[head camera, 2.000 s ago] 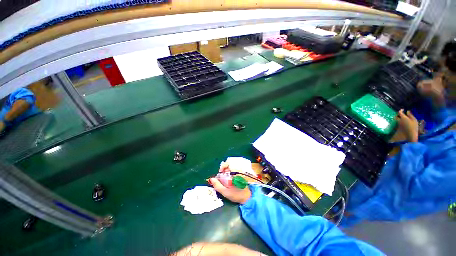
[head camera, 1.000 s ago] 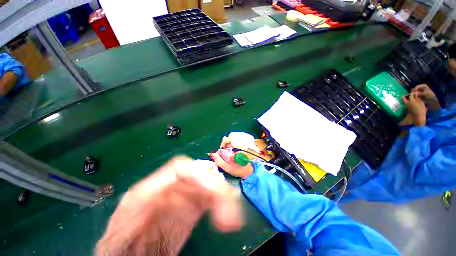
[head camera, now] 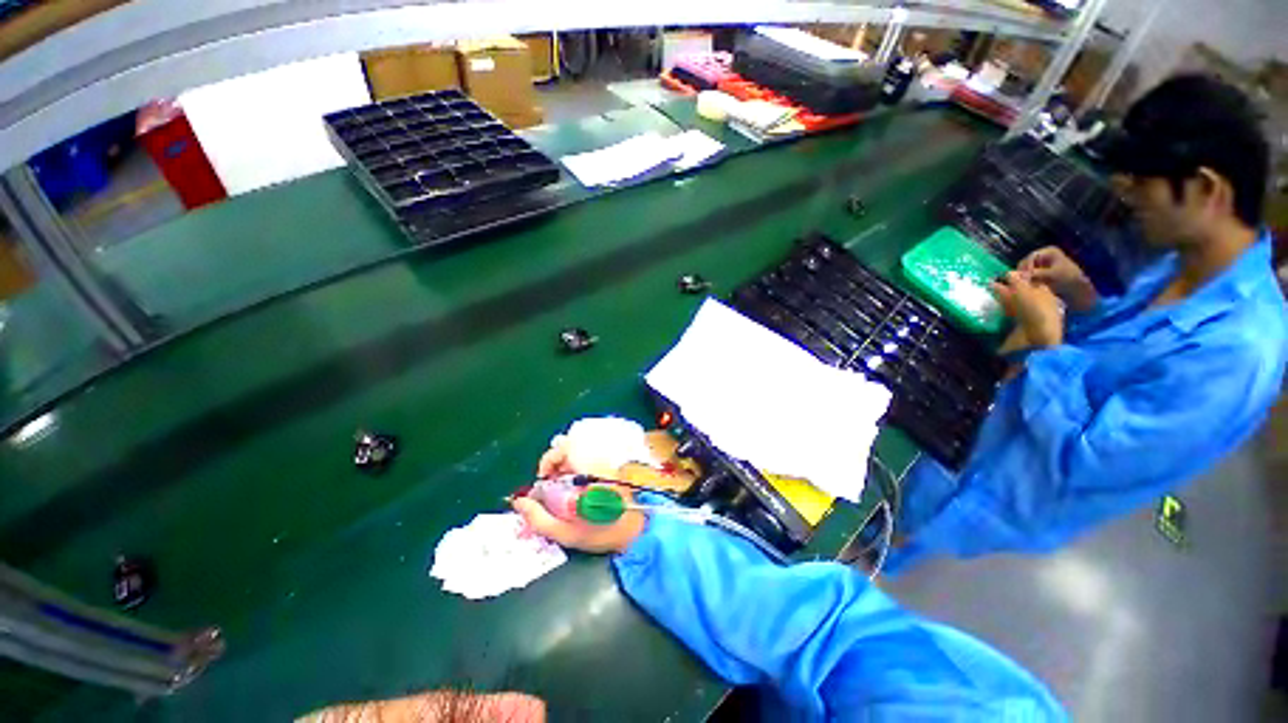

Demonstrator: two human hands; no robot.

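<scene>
My right hand [head camera: 586, 526] is shut on a syringe with red-pink contents [head camera: 554, 497] and a bright green rear cap [head camera: 600, 504]. It rests on the green worktop by a crumpled white cloth [head camera: 495, 555]; a second white cloth [head camera: 607, 441] lies just behind it. My left hand [head camera: 424, 709] is cut off by the bottom edge; only a strip of skin shows, its fingers hidden. Small black parts lie spaced on the green belt, one [head camera: 373, 451] left of the syringe, another [head camera: 575, 339] farther back.
White paper [head camera: 770, 396] covers a black dispenser [head camera: 742, 494] with hoses. Beyond are a black pocketed tray [head camera: 869, 339], a green box [head camera: 956, 280] and a blue-smocked person [head camera: 1116, 381]. More black trays [head camera: 438, 163] stand at the far side. A grey post [head camera: 85, 636] is at lower left.
The view has turned right. My left hand, blurred in front of the worktop a second ago, has dropped to the bottom edge. My right hand still holds the syringe.
</scene>
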